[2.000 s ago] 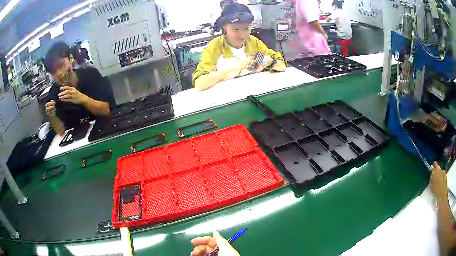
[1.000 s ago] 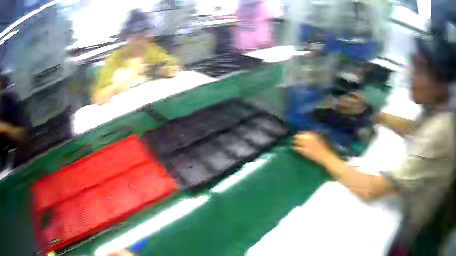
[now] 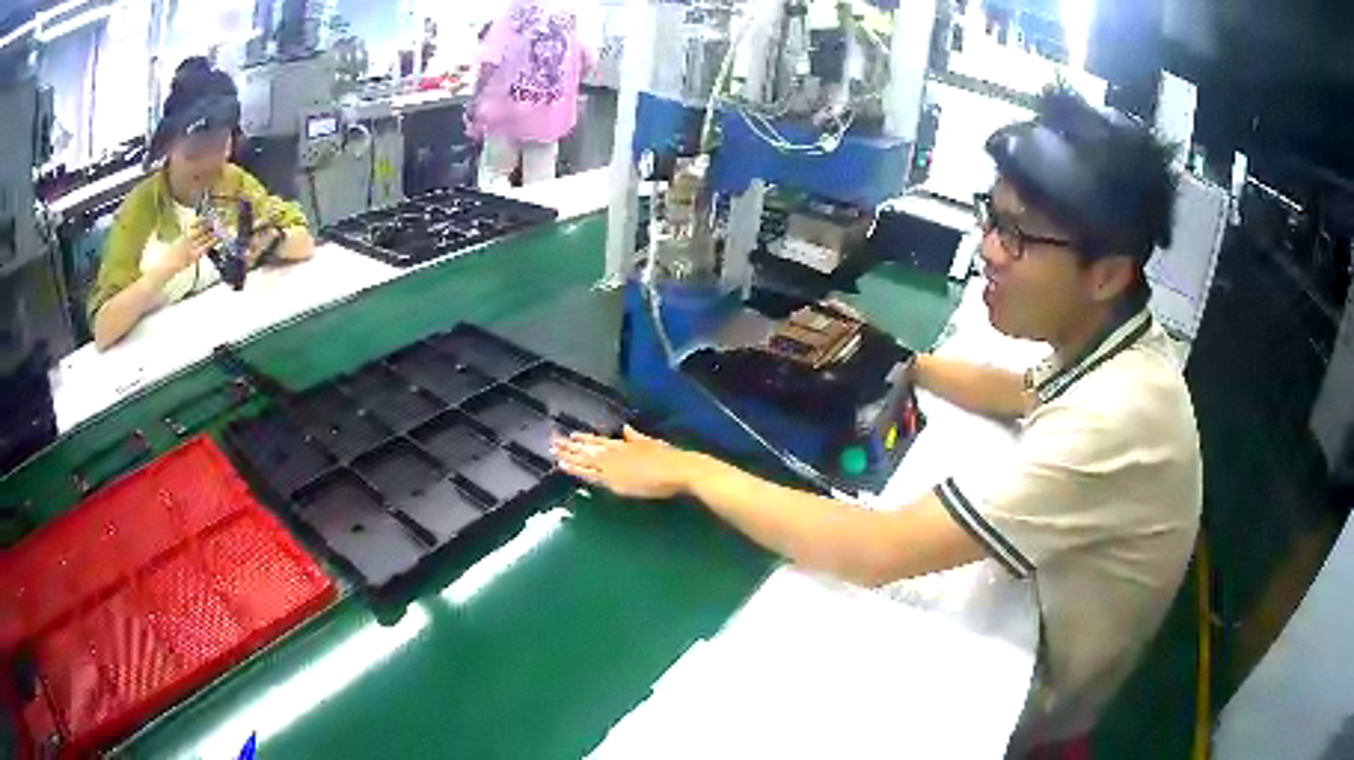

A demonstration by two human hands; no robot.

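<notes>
Neither my left hand nor my right hand is in the picture. Only the blue end of a pen [image 3: 248, 747] shows at the bottom edge; what holds it is out of view. The red tray [image 3: 164, 572] lies on the green belt at the left, cut off by the picture's edge, with part of a dark frame [image 3: 40, 710] at its near left corner. The black tray [image 3: 423, 446] lies beside it to the right, and its visible pockets hold no frames. A neighbour's hand [image 3: 631, 462] is at the black tray's right near corner.
The neighbour [image 3: 1106, 490] sits at the right, arm stretched over the belt. A blue press machine [image 3: 668, 356] with a copper-brown piece [image 3: 817, 334] stands beyond that arm. White covering [image 3: 832, 668] lies along the near edge. A person [image 3: 193, 223] sits opposite, near another black tray [image 3: 438, 223].
The view has swung right, so the trays sit further left. My hand has left the picture, leaving the pen's blue end. The neighbour's hand has moved left to the black tray.
</notes>
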